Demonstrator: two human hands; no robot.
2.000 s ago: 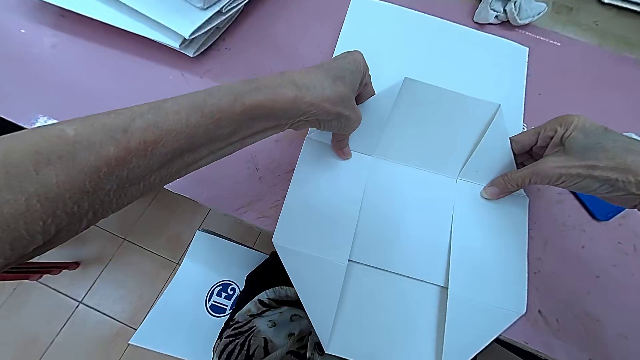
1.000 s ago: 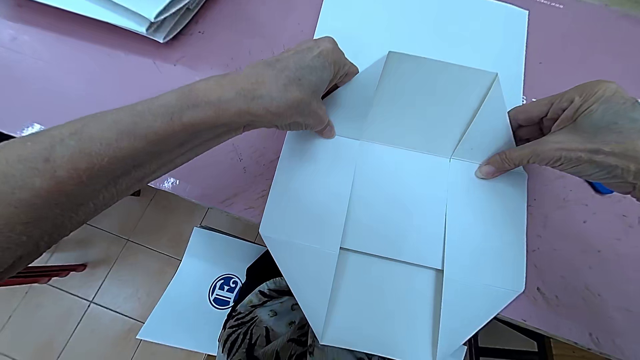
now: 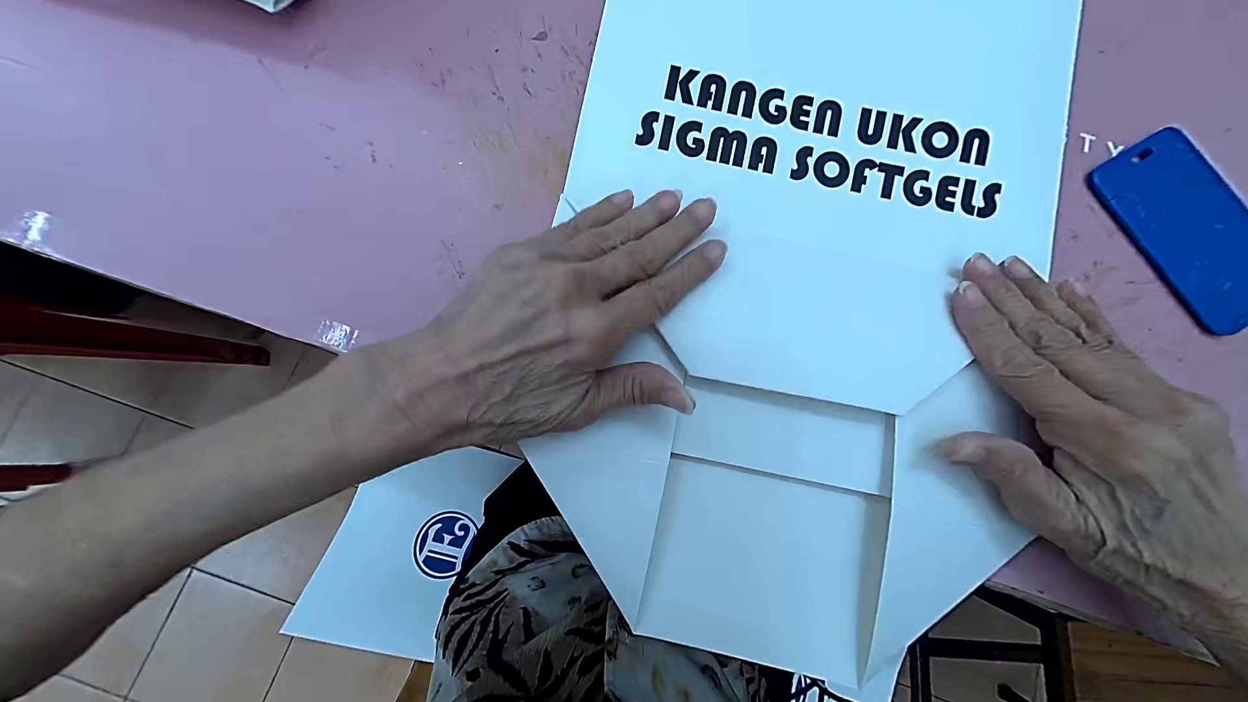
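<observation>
A white paper bag (image 3: 819,292) lies on the pink table, its bottom end opened out toward me, with dark printed lettering on the upper part. The upper bottom flap is folded down toward the middle, and a rectangular gap shows below it. My left hand (image 3: 595,312) lies spread on the bag's left side, fingers on the folded flap and thumb by the gap's upper left corner. On the right side, my right hand (image 3: 1053,390) presses flat, its fingertips at the flap's right edge and its thumb on the side fold. Neither hand grasps anything.
A blue phone-shaped object (image 3: 1175,229) lies on the pink table (image 3: 244,166) at the right. Below the table's front edge, another white paper piece with a round blue logo (image 3: 370,575) is beside my patterned clothing. Red bars are at the left, over a tiled floor.
The upper flap, standing back before, is now folded down over the middle. Both hands have gone from pinching the bag's sides to lying flat on it. Printed lettering now shows.
</observation>
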